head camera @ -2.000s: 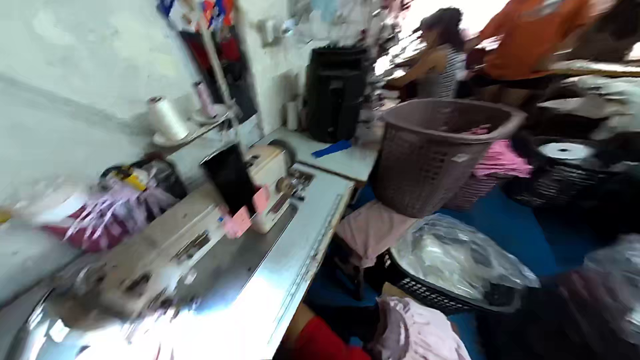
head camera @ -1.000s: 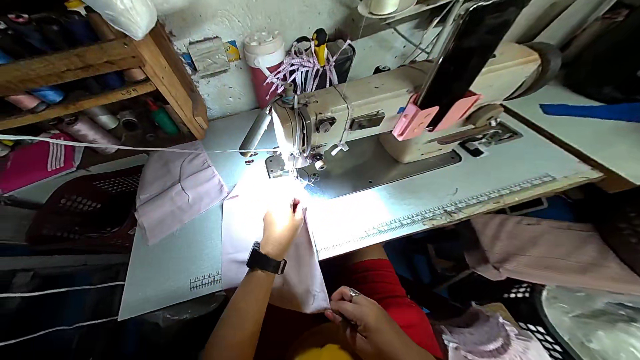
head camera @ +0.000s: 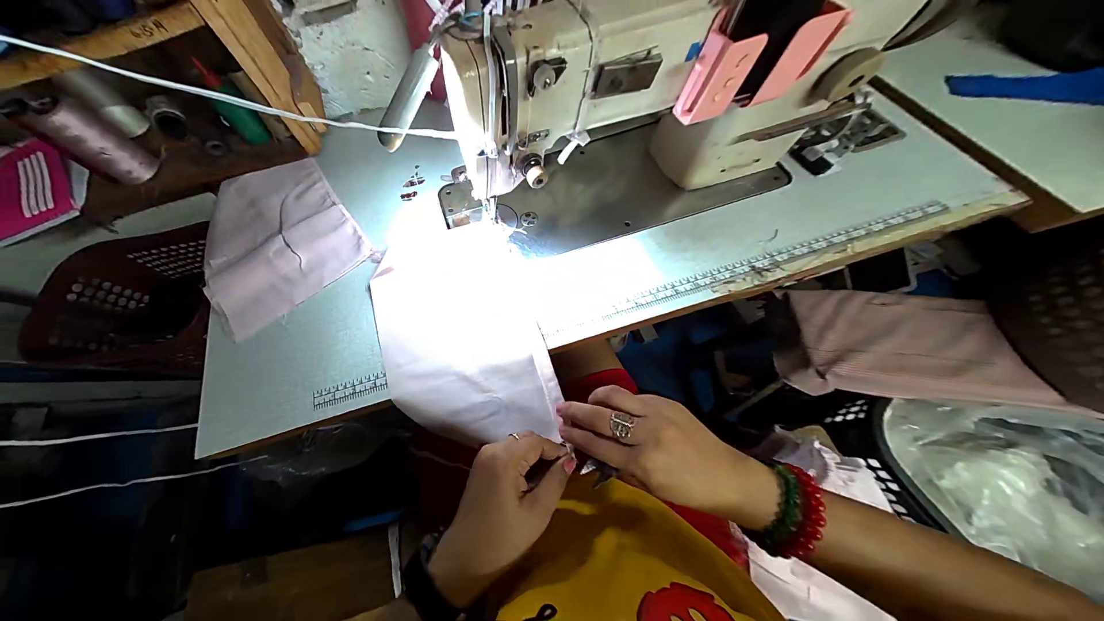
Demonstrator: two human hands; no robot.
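A pale pink fabric piece (head camera: 470,371) hangs over the front edge of the sewing table, its far end brightly lit beside the needle of an industrial sewing machine (head camera: 552,78). My left hand (head camera: 509,500) pinches the near corner of this fabric between thumb and fingers. My right hand (head camera: 642,440), with a ring on it, is at the same corner, fingertips on the fabric edge; a small dark metal tool (head camera: 604,471) shows partly beneath its fingers, too hidden to name surely. Another folded pale pink piece (head camera: 280,246) lies on the table to the left.
A dark red perforated plastic basket (head camera: 112,297) stands left of the table, below a wooden shelf (head camera: 250,65) with thread spools. A white cord (head camera: 216,102) runs across to the machine. At right are a black basket (head camera: 897,492) with clear plastic and hanging pink cloth (head camera: 914,341).
My left hand has moved from beside the needle back to the fabric's near corner, where both hands now meet. The view has swung from the room onto the table.
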